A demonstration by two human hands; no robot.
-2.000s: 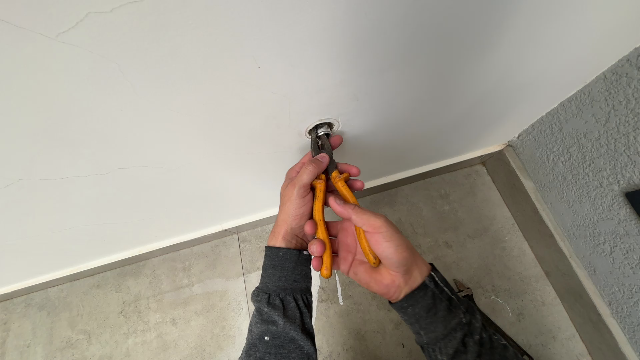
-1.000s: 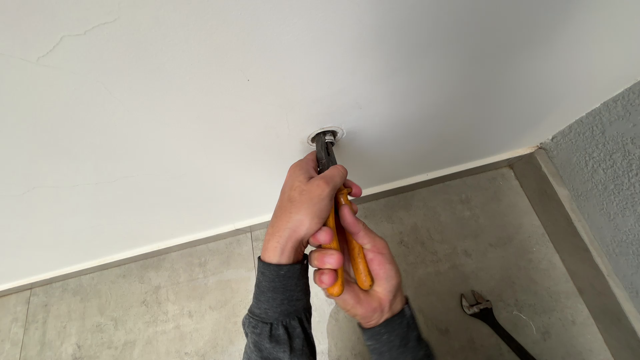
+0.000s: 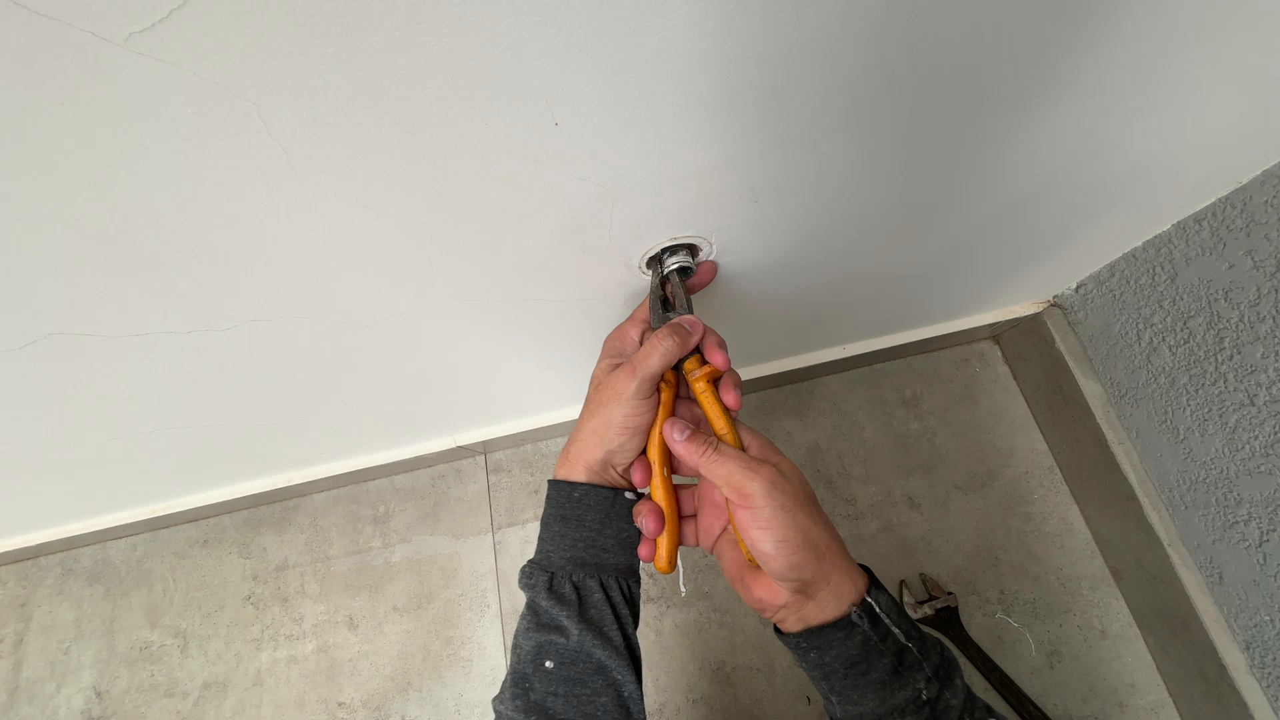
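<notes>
A metal pipe fitting (image 3: 678, 262) sits in a round hole in the white wall. The parted jaws of orange-handled pliers (image 3: 661, 470) are at it; whether they grip it is hard to tell. My left hand (image 3: 640, 385) is closed around the pliers near the pivot, thumb on top, with one finger reaching up beside the hole's right edge. Lower down, my right hand (image 3: 765, 510) holds the two handles, which are spread apart, its thumb between them and fingertips around the left one. A thin white strand (image 3: 682, 577) hangs below the handles.
An adjustable wrench (image 3: 960, 630) lies on the grey tiled floor (image 3: 300, 590), partly behind my right sleeve. A tile skirting (image 3: 850, 368) runs along the foot of the white wall. The textured grey wall (image 3: 1190, 350) rises at the right. Thin cracks mark the white wall.
The plier handles, close together one second ago, are now spread apart. My left thumb lies over the pivot area, where the back of that hand faced me before.
</notes>
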